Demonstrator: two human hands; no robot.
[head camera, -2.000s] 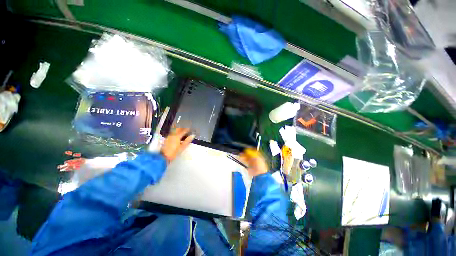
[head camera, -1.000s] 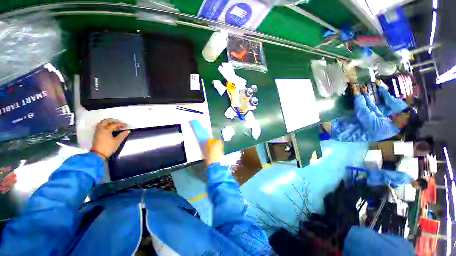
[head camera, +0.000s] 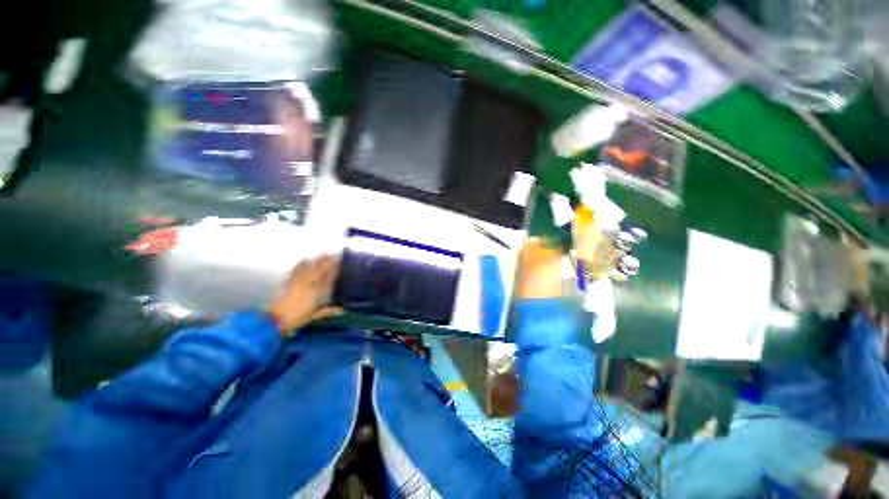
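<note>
The picture is blurred. A dark tablet (head camera: 400, 281) lies flat on the white mat (head camera: 327, 210) in front of me, with a bright reflection along its far edge. My left hand (head camera: 310, 292) is at the tablet's left edge; its grip is unclear. My right hand (head camera: 546, 268) is right of the mat, beside the wipes, and its fingers are too blurred to tell if they hold anything. A blue strip (head camera: 492, 295) lies on the mat between the tablet and my right hand.
Behind the mat is a black tray (head camera: 499, 146) with a grey-backed tablet (head camera: 405, 122) in its left slot. A bagged film stack (head camera: 234, 141) and red pieces (head camera: 154, 241) are at left. Wipes (head camera: 597, 200), small bottles (head camera: 627, 253) and a white bottle (head camera: 588, 130) are at right.
Since two seconds ago, a tablet has come onto the mat and the tray's right slot is uncovered. Since one second ago, my right hand has moved right, away from the blue strip. The view has swung left.
</note>
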